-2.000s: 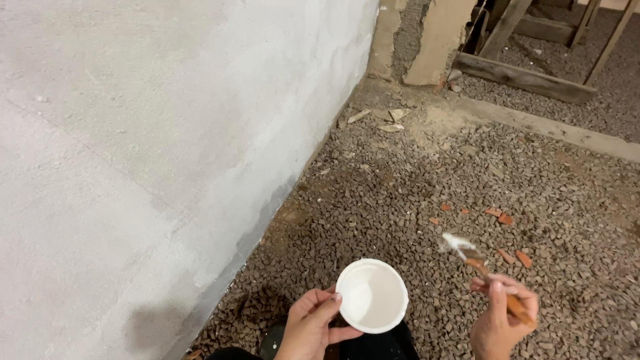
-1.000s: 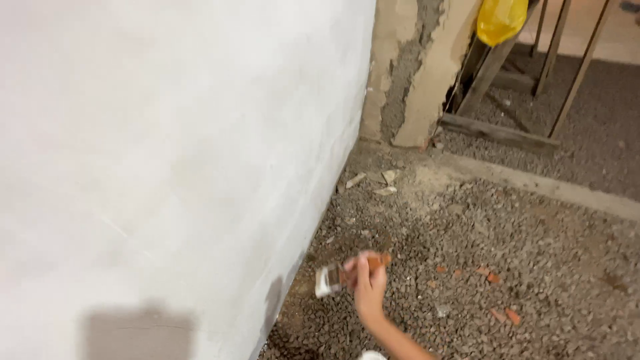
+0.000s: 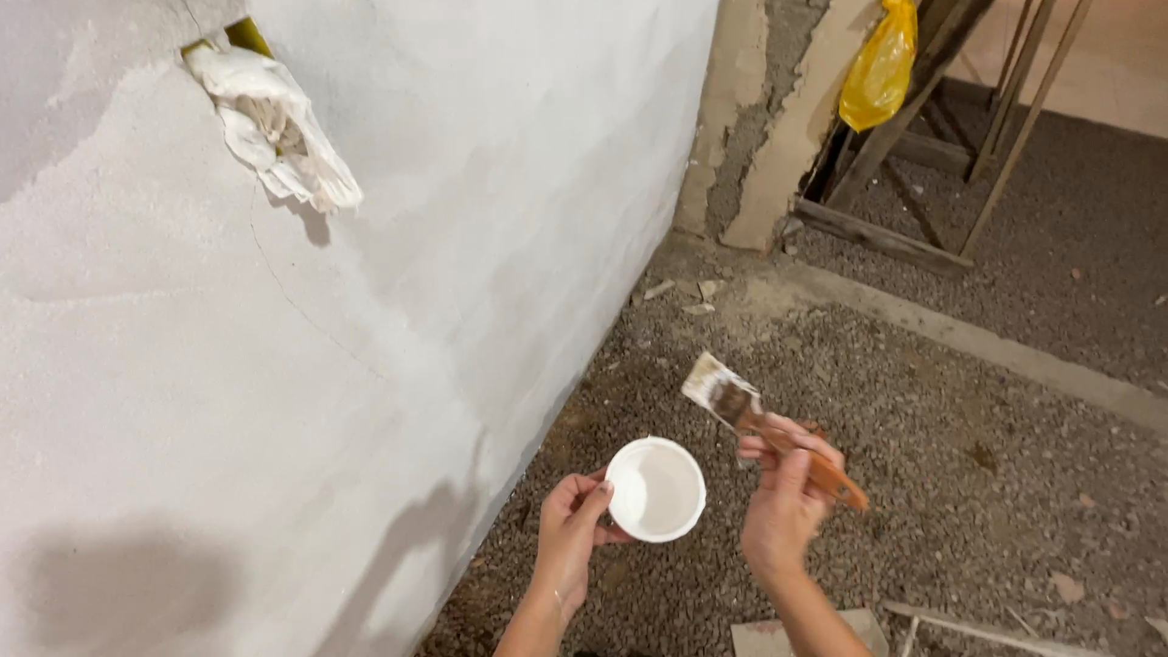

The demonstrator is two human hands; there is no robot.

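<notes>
My left hand (image 3: 573,529) grips the rim of a small white plastic tub (image 3: 671,488), thumb over the edge; white paint lies inside it. To the right of the tub, my right hand (image 3: 789,493) holds a paintbrush (image 3: 730,397) by its orange handle. The brush's bristles are coated with white and point up and left, apart from the tub. Left of both hands rises a wall (image 3: 438,301) with uneven white paint. From a recess in the wall's upper part sticks a crumpled white plastic bag (image 3: 283,137).
Gravel (image 3: 931,493) covers the ground, crossed by a concrete strip (image 3: 958,338). A rough cement pillar (image 3: 762,119) stands at the wall's far end. Beside it are a wooden frame (image 3: 881,237) and a hanging yellow bag (image 3: 881,68). A flat tile piece (image 3: 762,641) lies near my right forearm.
The brush has moved from close to the lower wall to the right of the tub. My left hand and the tub are in view again after being mostly out of the middle frame. The view has shifted.
</notes>
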